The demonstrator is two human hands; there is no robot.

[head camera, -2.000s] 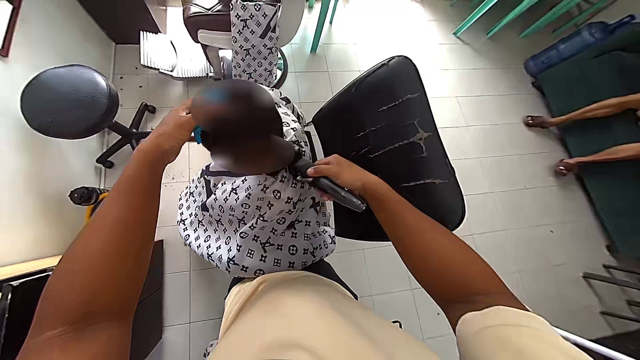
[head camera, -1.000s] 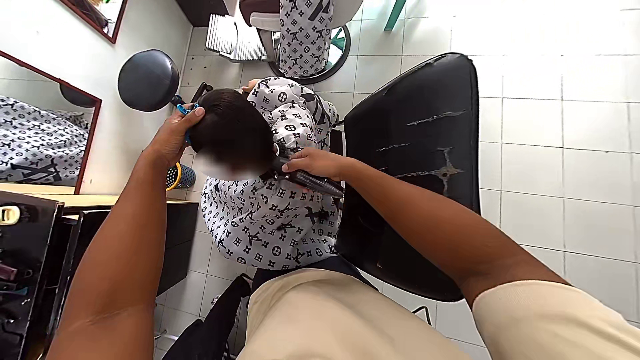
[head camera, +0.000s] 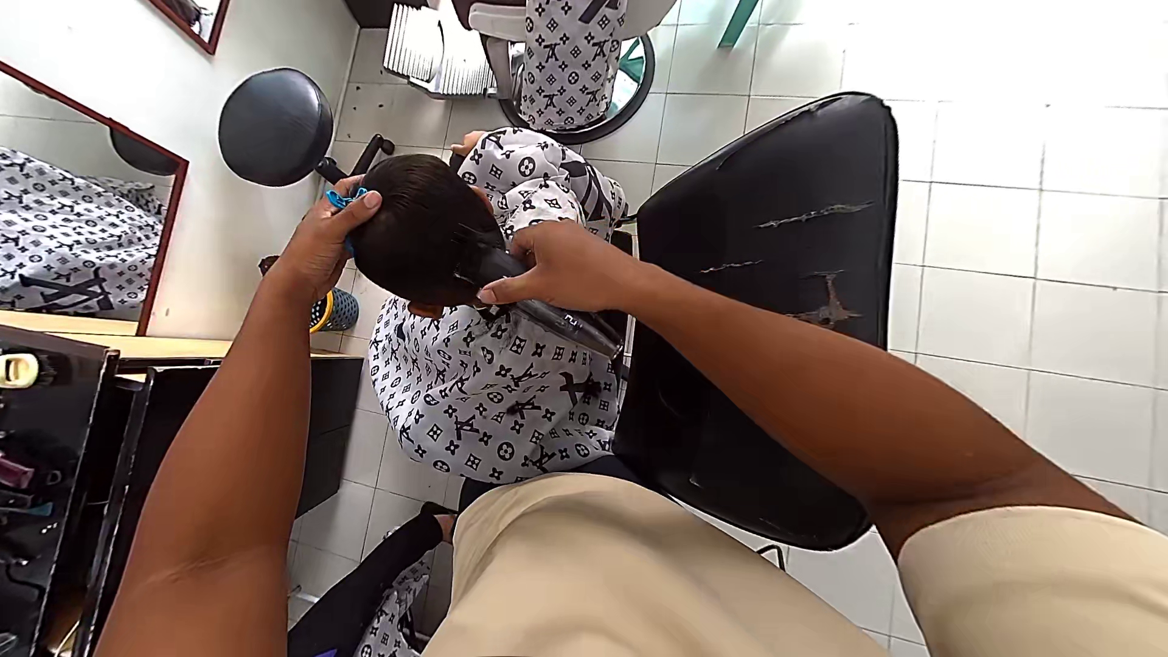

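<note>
A person seated before me wears a white patterned barber cape. My right hand grips a dark electric hair clipper, its head end against the dark hair on the side nearest that hand. My left hand rests at the opposite side of the head, with its thumb on the hair. A small blue item shows at its fingers; whether the hand holds it or wears it, I cannot tell. The clipper's blade is hidden in the hair.
A torn black chair back stands right of the person. A round black stool is at upper left, near a wall mirror. Black drawers holding small items stand at left. Beyond is another chair with a patterned cover.
The view has shifted toward the left wall, bringing the mirror and drawers into sight. The person's head has turned, now showing mostly hair. Both hands stay at the head, the right still on the clipper.
</note>
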